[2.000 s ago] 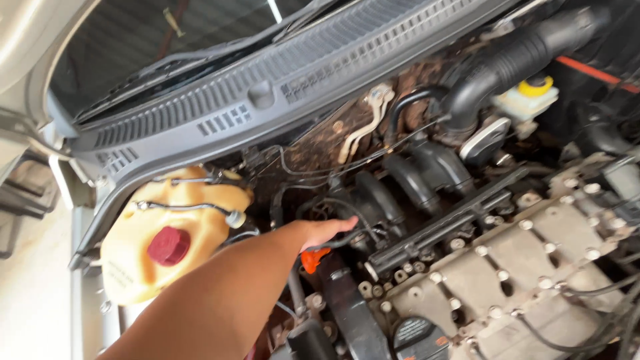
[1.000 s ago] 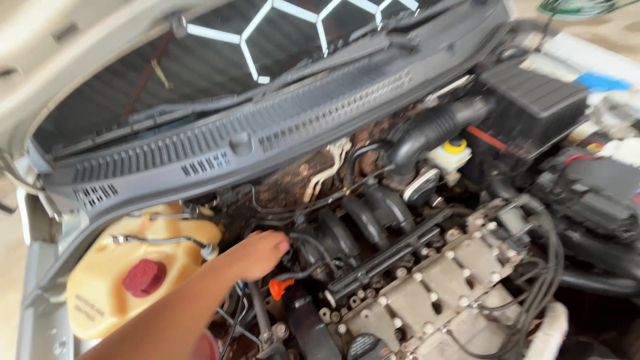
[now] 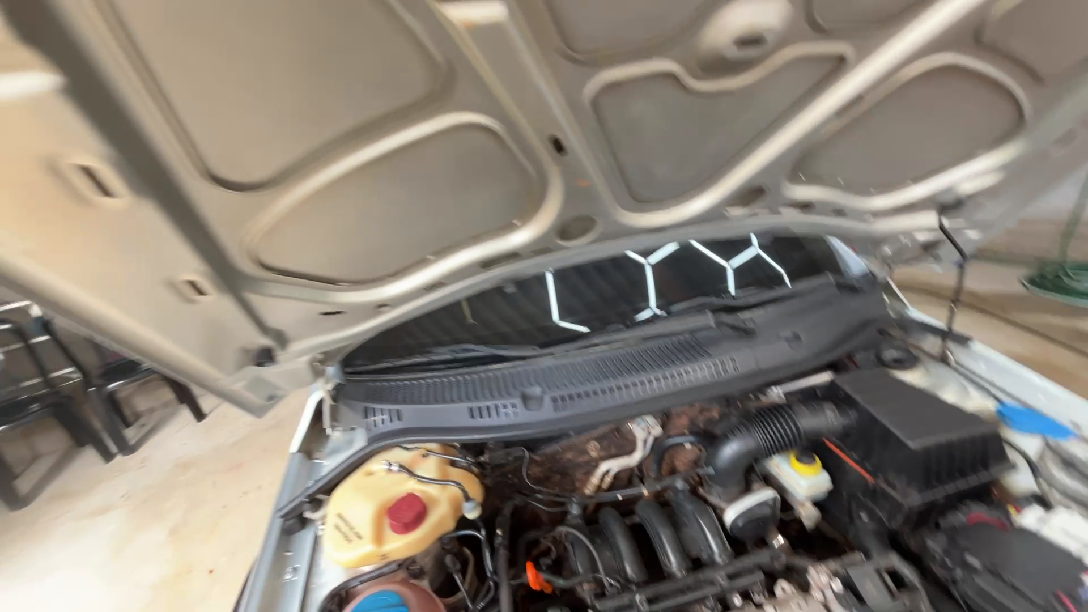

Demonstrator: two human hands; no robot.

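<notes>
Neither my left hand nor my right hand shows in the head view now. Below the raised hood lies a car's engine bay. A yellowed plastic coolant reservoir with a dark red cap sits at its left side. The orange dipstick handle stands beside the black intake manifold. Behind them, a ribbed black air duct runs to the black air filter box. A brake fluid reservoir with a yellow cap sits under the duct.
The open hood spans the upper view, with a thin black prop rod at right. The plastic cowl runs below the windshield. A blue item lies on the right fender side. Black metal-framed chairs stand at left.
A hand and forearm reached in beside the intake manifold and orange handle; they are now out of view. The view has tilted up to the hood.
</notes>
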